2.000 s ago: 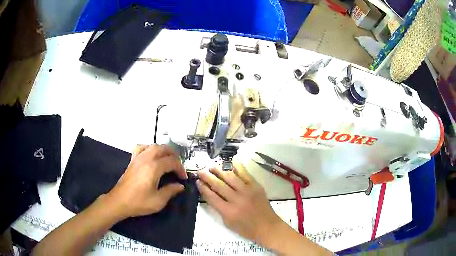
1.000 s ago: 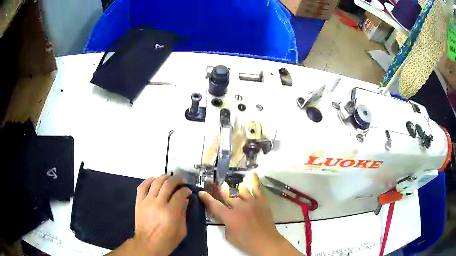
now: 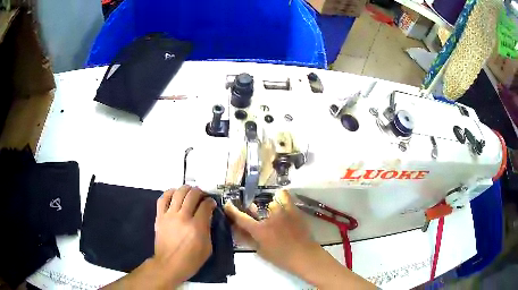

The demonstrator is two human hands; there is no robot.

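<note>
A black fabric panel point(image 3: 122, 226) lies flat on the white table left of the needle area, its right part running under my left hand. My left hand point(image 3: 184, 229) lies on the panel with bent fingers, gripping its edge close to the presser foot point(image 3: 232, 195). My right hand point(image 3: 281, 226) is just right of the foot, its fingertips at the fabric's edge and partly behind the machine head's parts. The needle and the exact fingertip contact are hidden. The sewing machine point(image 3: 386, 175) stands to the right.
Snips point(image 3: 335, 215) with a red ribbon point(image 3: 347, 249) lie against the machine. A black panel with a white logo point(image 3: 145, 73) lies at the back left. Black pieces point(image 3: 57, 198) are heaped at the left edge. A blue bin point(image 3: 210, 34) stands behind the table, a cardboard carton point(image 3: 25, 102) at left.
The view has shifted. My left hand has moved from pinching the cloth to lying flatter over it. The panel has turned straighter to the table, and its right part is now more rumpled beside my hand.
</note>
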